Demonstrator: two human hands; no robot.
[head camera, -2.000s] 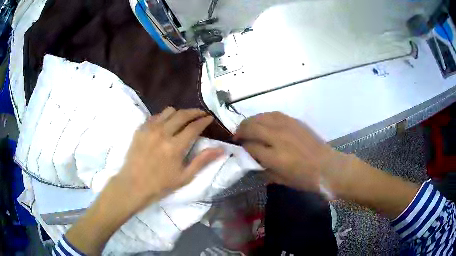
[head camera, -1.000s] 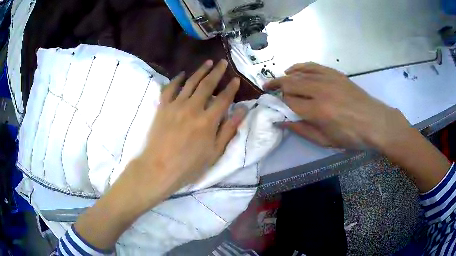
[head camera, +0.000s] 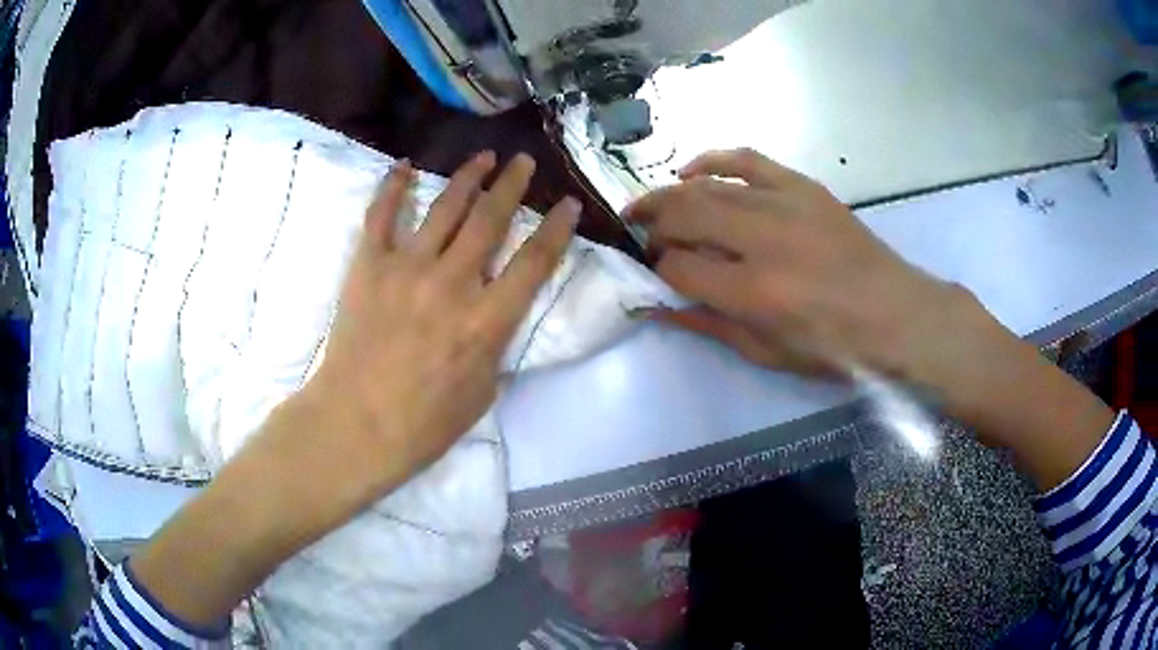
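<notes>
White quilted padding (head camera: 165, 279) with thin dark stitch lines lies at the left and hangs over the table edge. Dark brown shell fabric (head camera: 292, 64) lies behind it and runs to the presser foot area (head camera: 622, 117). My left hand (head camera: 438, 286) lies flat on the padding, fingers spread, pointing toward the machine. My right hand (head camera: 775, 267) has its fingertips closed on the layered seam edge just in front of the foot, with a corner of the padding under its thumb. The needle is too blurred to make out.
The sewing machine head (head camera: 457, 45) with a blue stripe stands at the top. Its pale metal bed (head camera: 813, 102) extends right. The white table (head camera: 1016, 248) has a grey worn edge running below my hands. Blue cloth is at the far left; speckled floor shows at the lower right.
Over two seconds, both hands moved up in the picture, nearer the foot. In the last second the left hand shifted slightly left, and the padding between the hands flattened, baring more table edge.
</notes>
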